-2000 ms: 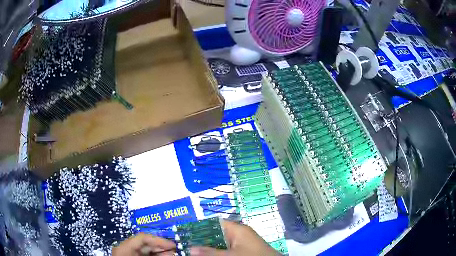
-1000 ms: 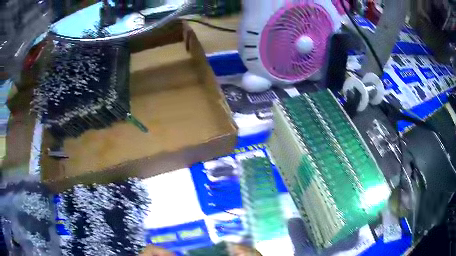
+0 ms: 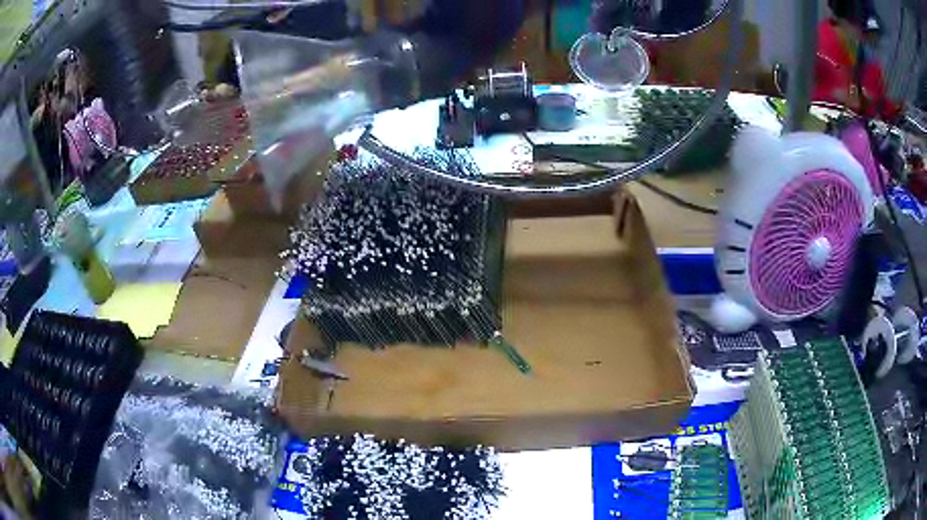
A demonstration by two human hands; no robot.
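Neither of my hands is in view. Nearest in front of me, a heap of black wire leads with white ends (image 3: 396,477) lies at the bottom edge. A clear plastic bag with grey-white contents (image 3: 188,452) lies to its left. To the right, a green PCB panel (image 3: 699,479) lies on the printed sheet, cut off by the bottom edge. Further right stands a thick stack of green PCB panels (image 3: 818,432). Wired boards with dense black wires and white tips (image 3: 402,249) fill the left part of the open carton tray (image 3: 488,425).
A black component tray (image 3: 66,391) is at the far left. A white fan with pink grille (image 3: 808,244) and a white reel (image 3: 879,340) stand at the right. A magnifier ring (image 3: 549,190) crosses overhead. A person in red (image 3: 849,66) is at the back right.
The view has lifted and turned left, so bench things appear further right and the far bench shows. Both hands and the panel held between them have left the picture.
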